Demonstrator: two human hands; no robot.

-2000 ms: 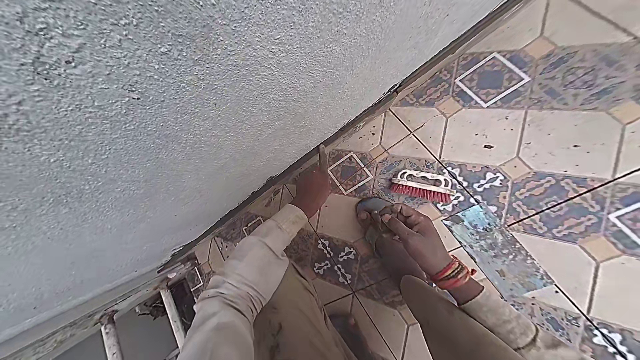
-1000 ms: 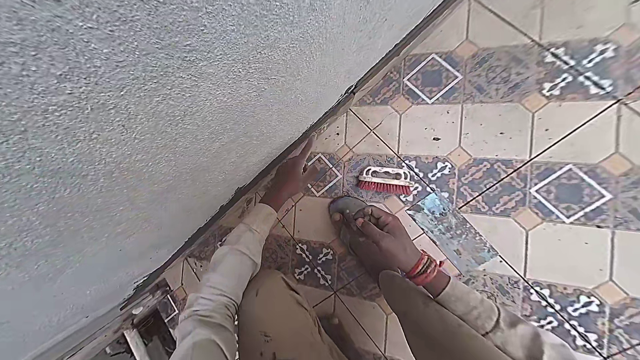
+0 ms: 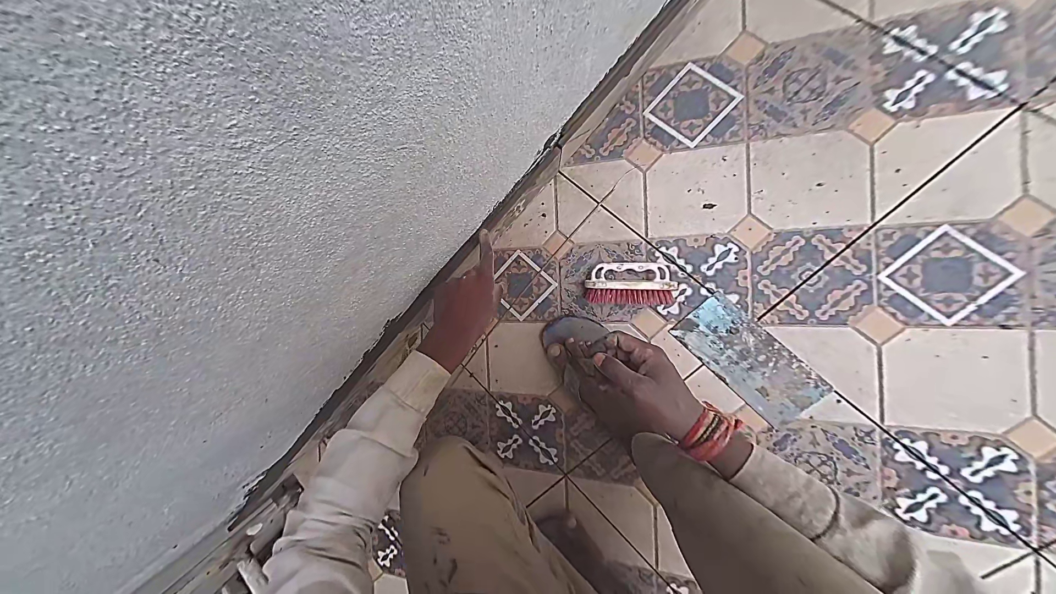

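Note:
My left hand (image 3: 464,309) touches the joint between the rough white wall (image 3: 272,165) and the patterned tile floor (image 3: 697,194) with one finger extended; it appears to hold nothing. My right hand (image 3: 639,379) is low over the floor between my knees, fingers bunched around a dark, rounded grey thing (image 3: 573,330) that I cannot name for certain, partly hidden by the fingers. Just beyond it lies a scrub brush (image 3: 631,285) with a white handle and red bristles pointing toward me. A red and orange thread bracelet (image 3: 711,431) circles my right wrist.
A flat, paint-stained rectangular board or sheet (image 3: 751,359) lies on the tiles right of my right hand. The wall's dark, uneven bottom edge runs diagonally past my left arm. My bent knees frame the near floor, and some pale bar-like objects (image 3: 252,569) sit at the lower left.
The view has shifted somewhat over the floor. My left hand stays at the wall's base with a finger extended, and my right hand keeps its grip on the grey thing.

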